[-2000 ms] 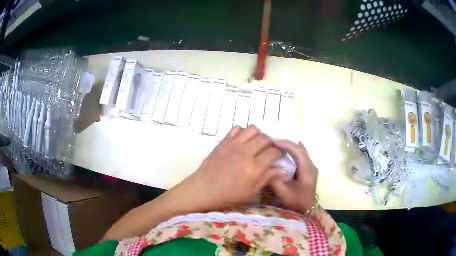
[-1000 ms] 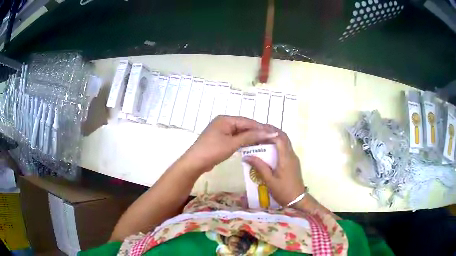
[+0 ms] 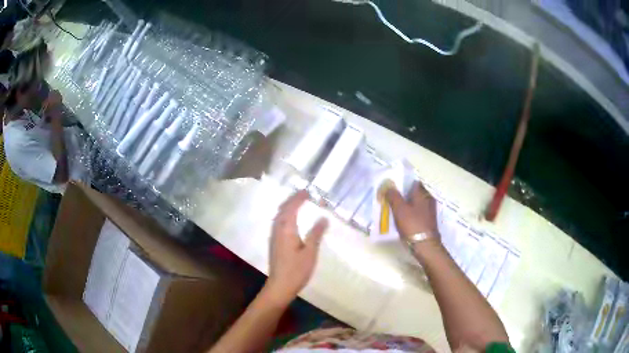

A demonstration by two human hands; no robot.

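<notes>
My right hand (image 3: 415,215) holds a white retail box (image 3: 381,215) with a yellow-gold round-headed picture, over the row of boxes. My left hand (image 3: 295,241) is open with fingers spread above the bench, near the row's left end, and holds nothing. The row of white boxes (image 3: 476,251) lies side by side along the bench; my right hand and forearm hide part of it. Two white boxes (image 3: 340,158) stand higher at its left end.
Long white sticks (image 3: 148,127) lie on clear shiny sheet at the left bench end. A large brown carton (image 3: 196,303) with white boxes inside stands lower left. A person (image 3: 34,145) is at far left. Bagged parts (image 3: 562,314) lie lower right. A red-ended rod (image 3: 510,165) crosses the green belt (image 3: 427,96).
The view has swung left, bringing the carton and person into sight. My hands have moved apart; the right has carried the box from near my apron to the row.
</notes>
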